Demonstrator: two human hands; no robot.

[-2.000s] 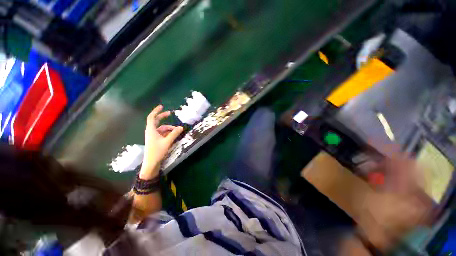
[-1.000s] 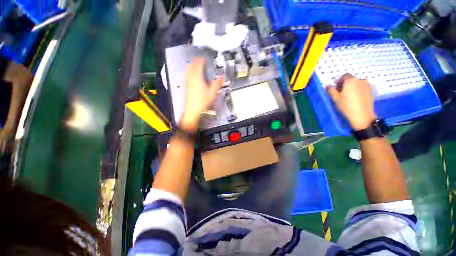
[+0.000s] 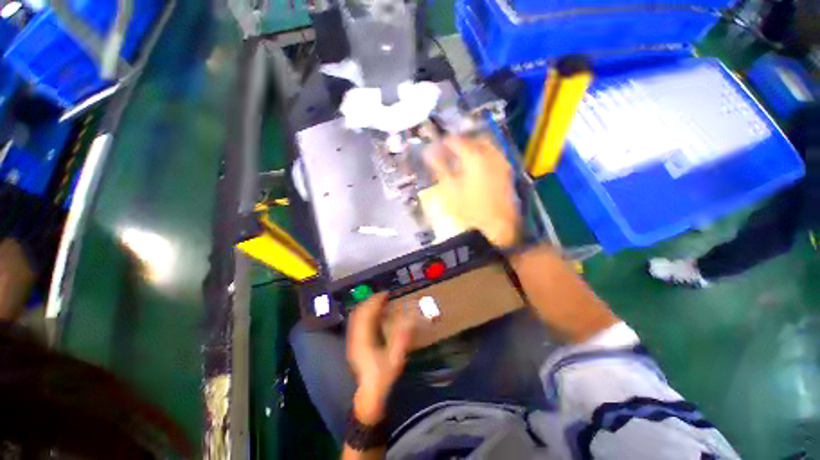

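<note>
My right hand (image 3: pixel 472 184) is over the right side of the machine bed (image 3: pixel 337 198), with its fingertips at the metal fixture (image 3: pixel 400 171). It is blurred, and whether it holds a part cannot be told. My left hand (image 3: pixel 378 346) is at the left end of the cardboard pad (image 3: pixel 467 305), just below the green button (image 3: pixel 361 292). Its fingers look apart and no part shows in it. One white plastic part (image 3: pixel 428 307) lies on the cardboard, right of my left hand. A fluffy white wrap (image 3: pixel 390 106) is around the lower machine head (image 3: pixel 382 40).
Yellow-and-black sensor bars stand left (image 3: pixel 280 250) and right (image 3: pixel 557 121) of the bed. The red stop button (image 3: pixel 434 270) is front centre. A large blue bin (image 3: pixel 665 211) with white parts is at the right. A person's leg and shoe (image 3: pixel 679 271) are near it.
My right hand has moved from the blue bin to the fixture. My left hand has moved from the bed down to the cardboard. A white part now shows on the cardboard.
</note>
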